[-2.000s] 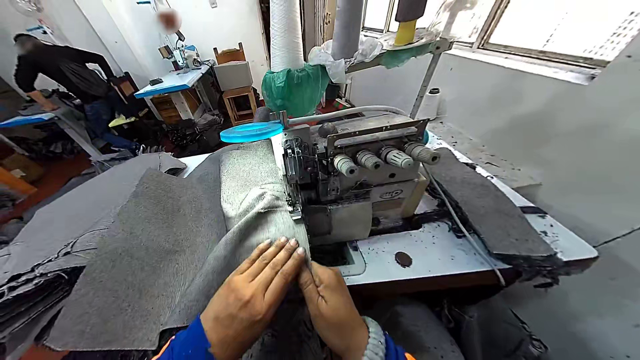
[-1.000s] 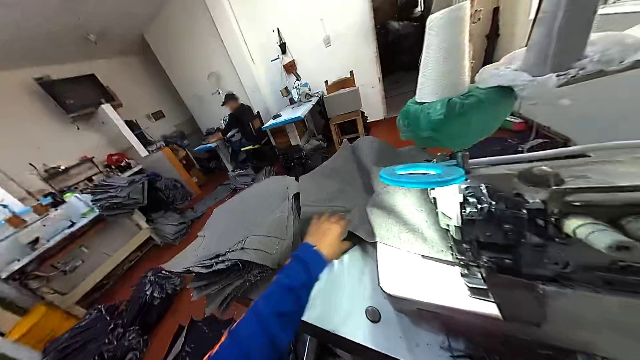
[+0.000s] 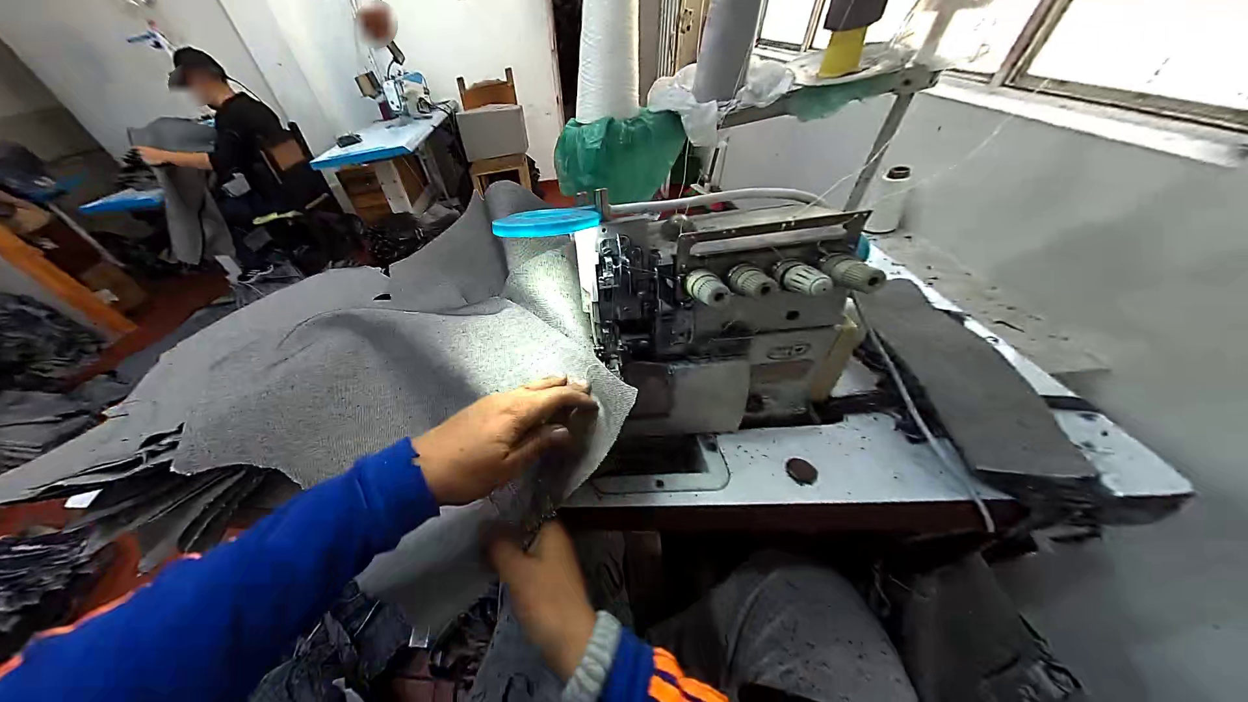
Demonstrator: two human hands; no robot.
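My left hand [image 3: 512,436] is at the near edge of a grey fabric panel [image 3: 380,380], its fingers curled at the cloth in front of the overlock sewing machine [image 3: 721,312]. Below it, my right hand [image 3: 546,585] is blurred and touches the hanging edge of the fabric; whether its fingers grip the cloth is unclear. The panel's corner lies just below the presser foot area, and more grey cloth stretches back beneath the blue ring [image 3: 546,223]. A stack of grey cut pieces [image 3: 195,502] lies under the panel on the left.
Grey strips [image 3: 975,380] lie on the table's right side, beside a pale cable [image 3: 916,409]. Thread cones [image 3: 609,58] stand behind the machine. A person [image 3: 249,146] sits at the back left, handling cloth. Cloth scraps lie on the floor at left.
My left hand has come back from the far-left cloth to the near edge by the machine. My right hand, out of view one second ago, shows again. The view has swung back to the right.
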